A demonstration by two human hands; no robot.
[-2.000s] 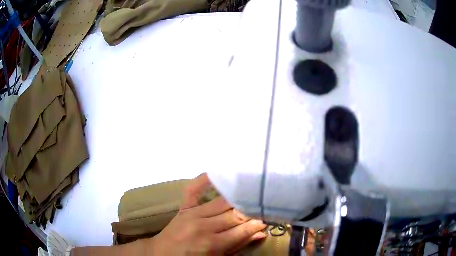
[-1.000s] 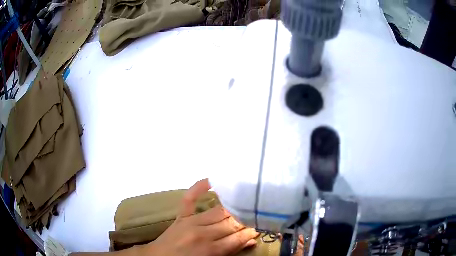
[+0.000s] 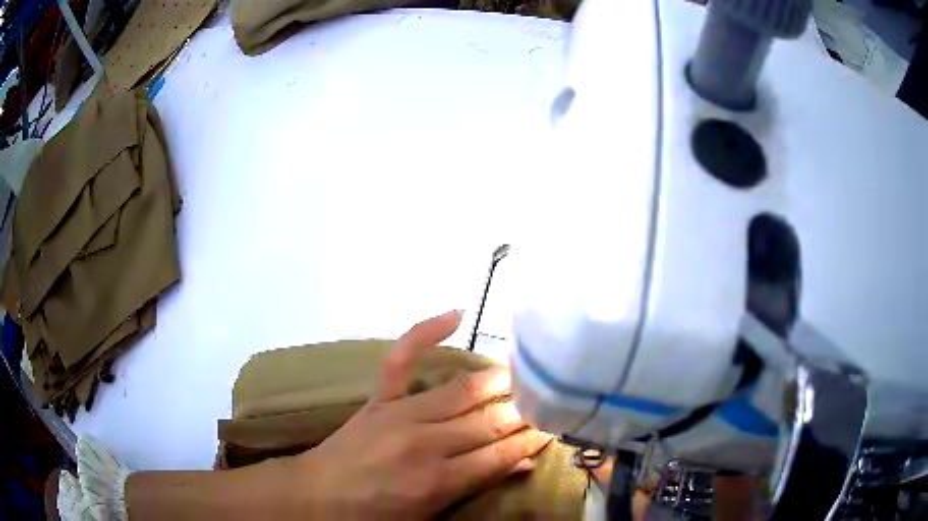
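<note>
A folded olive-brown garment panel [image 3: 315, 392] lies on the white table at the bottom centre, left of the sewing machine head [image 3: 600, 254]. My left hand [image 3: 427, 438] lies flat on the panel, palm down, its thumb spread away and its fingertips close to the presser foot area. It does not pinch the cloth visibly. The needle and foot are mostly hidden behind the machine head and its shiny metal lever [image 3: 829, 438]. Small skin-toned patches show among the metal parts at the bottom edge; they may be my right hand, but its shape and grip are hidden.
A fanned stack of brown cut panels [image 3: 97, 239] lies at the left table edge. A dotted tan panel [image 3: 153, 41] is behind it. More brown cloth [image 3: 290, 18] lies at the far edge. A thin dark line with a hooked end [image 3: 486, 295] shows on the table beside the head.
The view has shifted, so the machine head stands further right and the thin dark line now shows. My left hand stays on the panel, its thumb spread further out.
</note>
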